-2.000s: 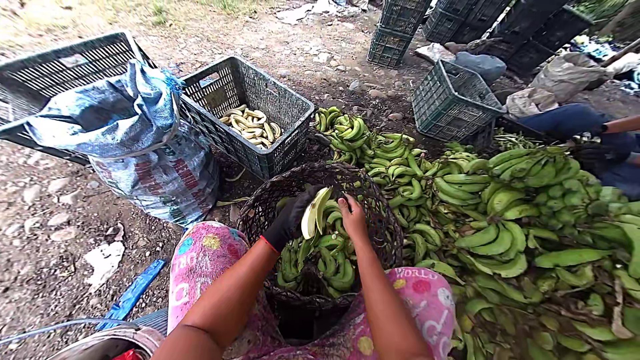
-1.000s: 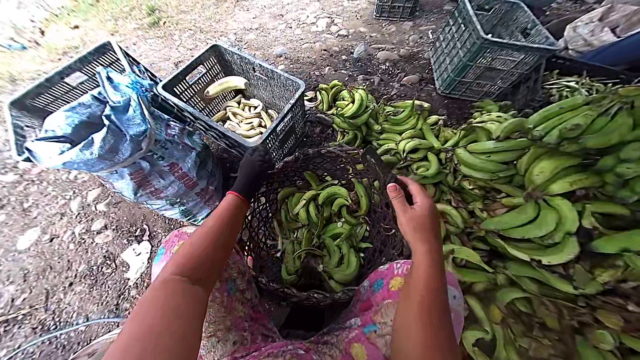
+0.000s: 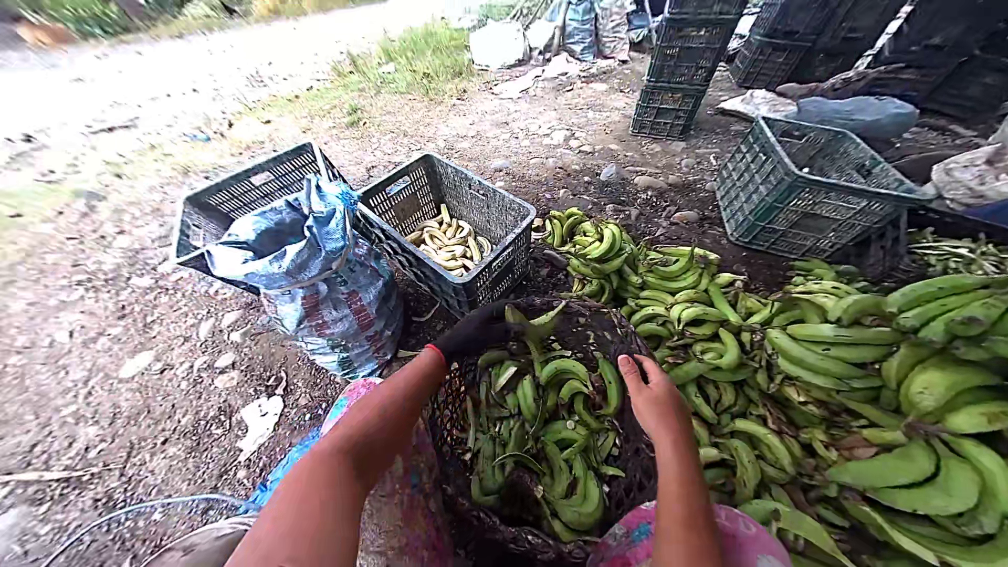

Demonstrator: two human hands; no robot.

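Between my knees stands a dark mesh basket (image 3: pixel 457 405) holding green plantains and peels (image 3: pixel 579 472). My left hand (image 3: pixel 480 331), in a black glove with a red cuff, is over the basket's far left rim and grips a green plantain or piece of peel (image 3: pixel 537 324). My bare right hand (image 3: pixel 652 390) is at the basket's right side, thumb and fingers slightly apart; whether it holds anything small cannot be told. Peeled plantains (image 3: pixel 450 242) lie in a dark plastic crate (image 3: pixel 504 213) just beyond the basket.
A blue woven sack (image 3: pixel 331 307) leans by another crate (image 3: pixel 236 185) at the left. A big heap of green plantains (image 3: pixel 835 346) spreads over the right. A tilted green crate (image 3: pixel 795 197) and stacked crates (image 3: pixel 669 102) stand farther back on stony ground.
The peeled plantain my left hand held two seconds ago was over the crate one second ago. My left hand has come back over the basket and taken hold of a green piece.
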